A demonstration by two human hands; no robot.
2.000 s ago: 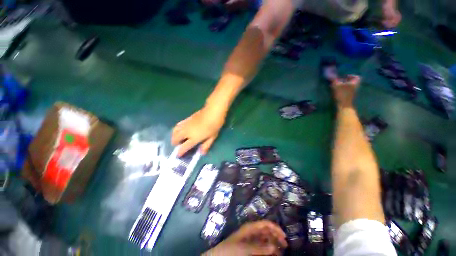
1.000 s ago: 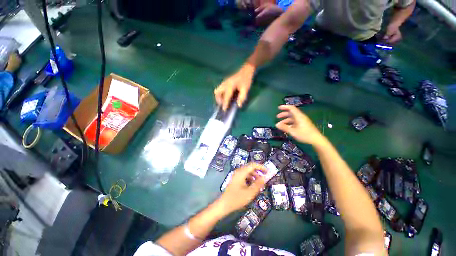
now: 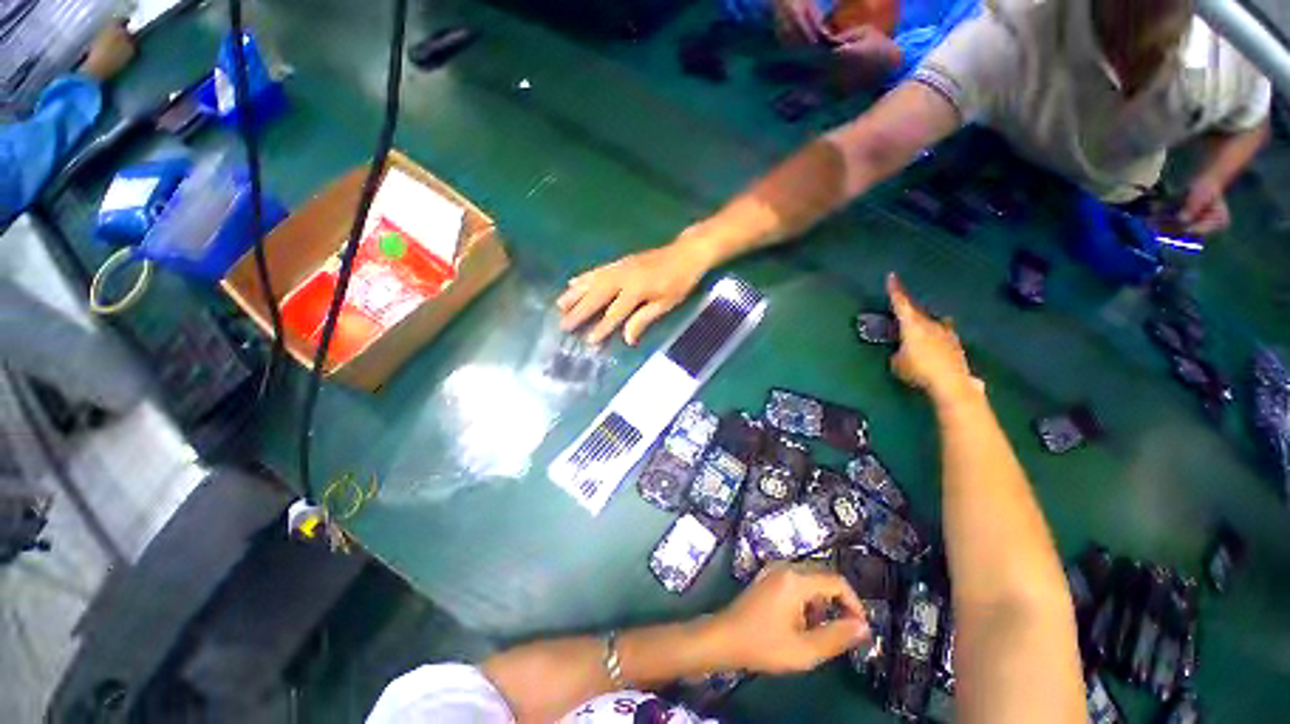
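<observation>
My left hand [image 3: 795, 620] is curled over the heap of part-built handsets [image 3: 789, 532], with its thumb near its fingertips. Whether it holds anything is unclear. My right hand [image 3: 927, 351] is stretched forward at a single handset [image 3: 876, 328]. It partly hides that handset, and I cannot tell whether it grips it. A long white and black striped strip sheet [image 3: 658, 393] lies left of the heap. Another person's hand [image 3: 630, 294] rests on the shiny clear film [image 3: 498, 413] beside the sheet.
An open brown carton [image 3: 474, 276] with a red printed packet [image 3: 375, 290] stands at the left. Black cables [image 3: 354, 234] hang in front of it. Blue containers [image 3: 212, 212] are beyond. More handsets [image 3: 1139, 622] lie at the right. Other people sit across the green bench.
The other person's hand has let go of the strip sheet and moved left onto the film. My right hand has reached forward to the single handset. My left hand has moved right; the view has shifted.
</observation>
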